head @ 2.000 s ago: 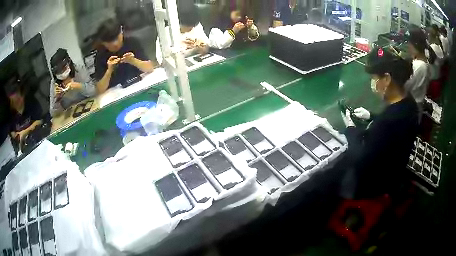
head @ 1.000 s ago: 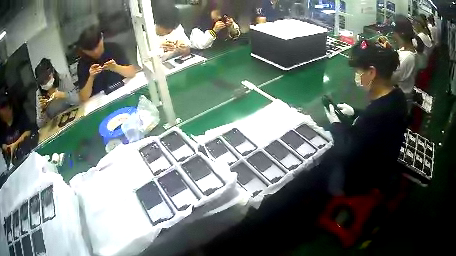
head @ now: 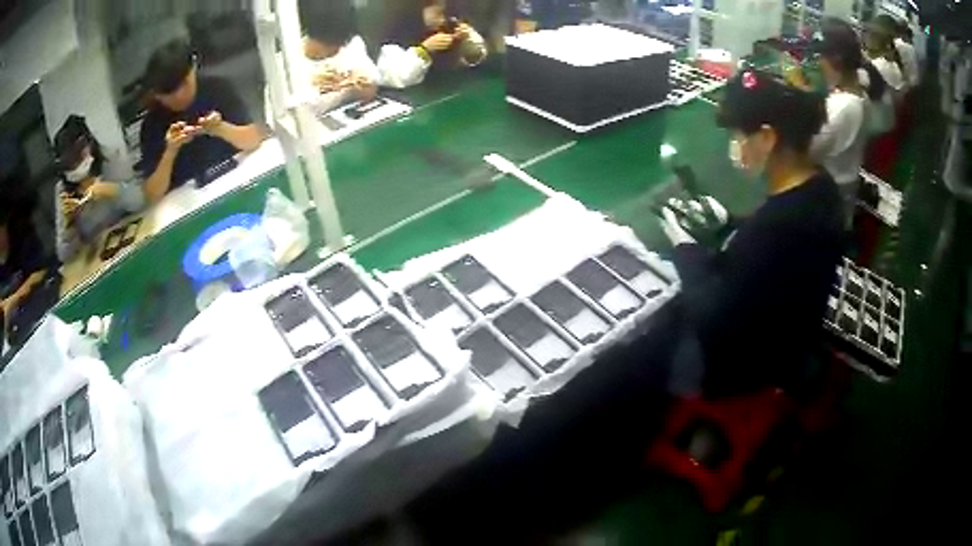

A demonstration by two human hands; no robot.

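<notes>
Neither of my hands is in view. Nearest in front, black phone middle frames (head: 334,385) lie in two rows in a tray lined with a wrinkled white liner sheet (head: 219,427). More frames (head: 524,333) lie in rows on a second white-lined tray to the right. A third white-lined tray at the far left holds further frames (head: 46,446), partly cut off by the picture's edge. The frames show dark upper plates and pale lower windows.
A blue tape roll (head: 221,249) and crumpled clear plastic bag (head: 281,226) lie beside a white post (head: 307,160). A black tray stack (head: 588,83) stands farther back. A gloved person (head: 767,267) sits right, by a red stool (head: 716,443). Several workers sit across the green bench (head: 426,192).
The view has shifted, so the trays, tape roll and stack appear farther left and slightly higher. The gloved person's hands have moved around the dark part they hold.
</notes>
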